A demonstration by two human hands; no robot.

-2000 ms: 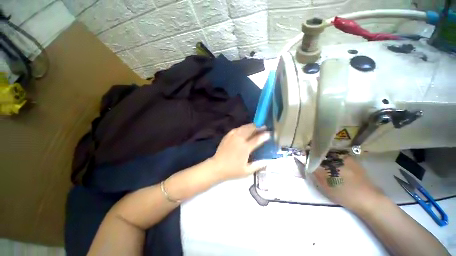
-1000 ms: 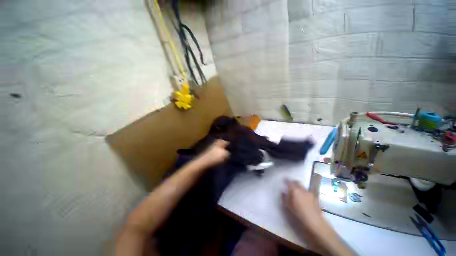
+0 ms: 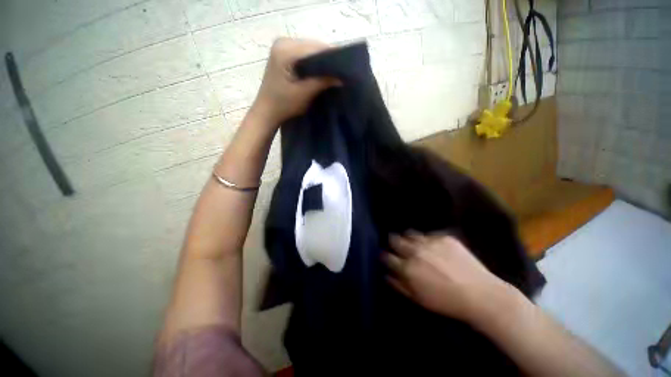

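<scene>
A navy garment with a white rounded print and a small dark square hangs in front of me. Plum-brown cloth joins it on the right. My left hand is raised and grips the garment's top edge, and the cloth hangs down from it. My right hand is blurred and lies against the dark cloth right of the print. Its fingertips are hard to make out, so I cannot tell if it grips the cloth.
The white table is at the right, with a small dark metal part at its edge. A brown cardboard panel stands behind the cloth. A yellow plug and cables hang on the wall. A dark strip is at the left.
The view has turned left, away from the sewing machine. The garment has come off the table and is held up, showing its white print. My left hand has risen; my right hand is now at the cloth.
</scene>
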